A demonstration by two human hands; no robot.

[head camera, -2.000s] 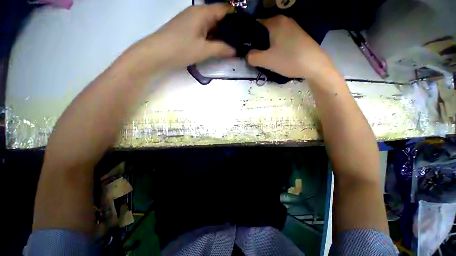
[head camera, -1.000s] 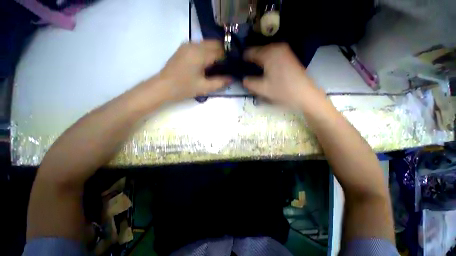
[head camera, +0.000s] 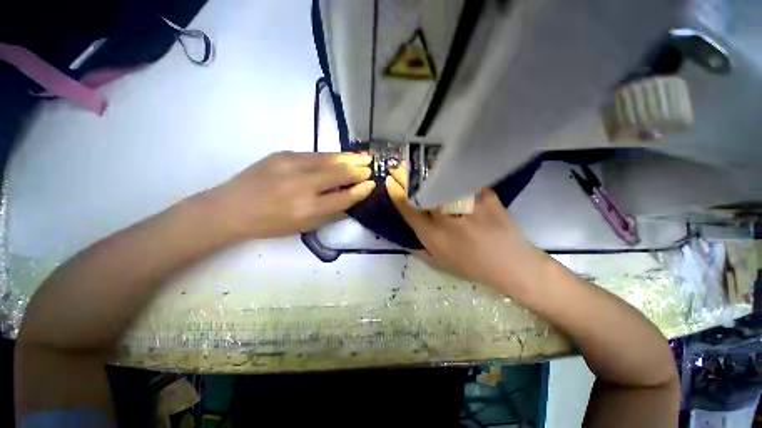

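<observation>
The dark garment piece point(head camera: 386, 219) lies under the needle area of the white sewing machine head point(head camera: 535, 92), which bears a yellow warning triangle. The presser foot and needle point(head camera: 383, 164) are small, metallic and lit orange. My left hand point(head camera: 305, 194) presses the cloth with its fingertips from the left of the foot. My right hand point(head camera: 464, 230) rests on the cloth at the right of the foot, its fingers partly hidden by the machine head. The cloth also shows behind the head at the right.
Pink-handled snips point(head camera: 614, 216) lie on the table right of the machine. A dark cloth heap point(head camera: 109, 25) with a pink strip point(head camera: 58, 77) and a thin loop point(head camera: 197, 43) is at the upper left. Crumpled clear plastic point(head camera: 700, 272) is at the right. The taped table edge point(head camera: 351, 334) runs in front.
The view has shifted, so the machine head now fills the upper right. The cloth, earlier bunched between both hands, now lies flatter at the foot. My left hand has flattened beside the foot.
</observation>
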